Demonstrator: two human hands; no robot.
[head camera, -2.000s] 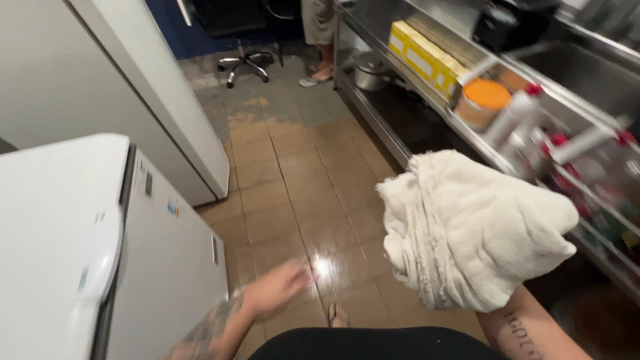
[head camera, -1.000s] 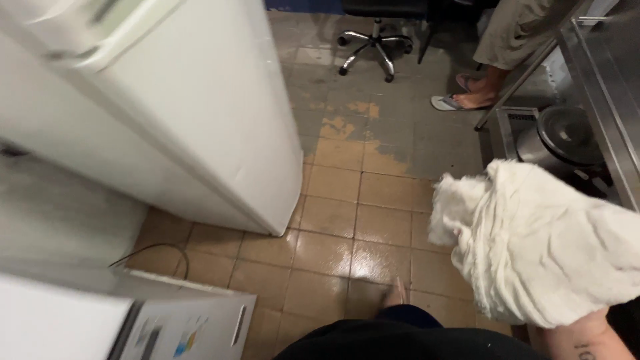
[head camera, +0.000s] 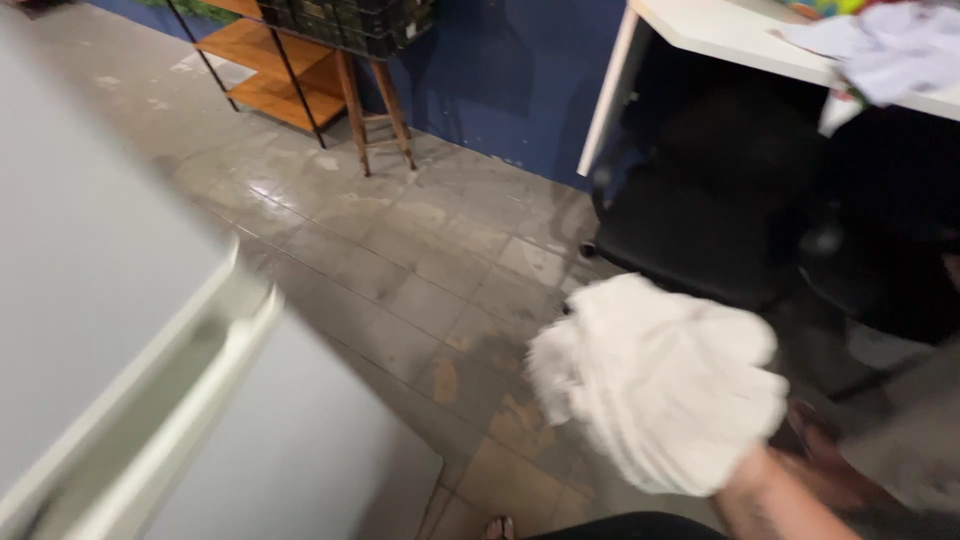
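Note:
A folded stack of off-white cloths (head camera: 667, 382) with a frayed edge lies over my right hand (head camera: 739, 476), which bears it from below. The cloth hides the fingers, and only the wrist and forearm show at the lower right. My left hand is out of the picture.
On the left stands a white refrigerator (head camera: 300, 435) with a recessed handle. Black office chairs (head camera: 697, 232) are under a white desk (head camera: 750, 45) holding cloth or paper. Wooden shelves (head camera: 277, 94) and a wooden stool (head camera: 382, 124) stand by the blue wall. Another person's foot (head camera: 817, 427) is at right.
The view has swung away from the metal counter toward the desk and blue wall. My left hand, seen two seconds ago, has left the picture. The cloths remain on my right hand.

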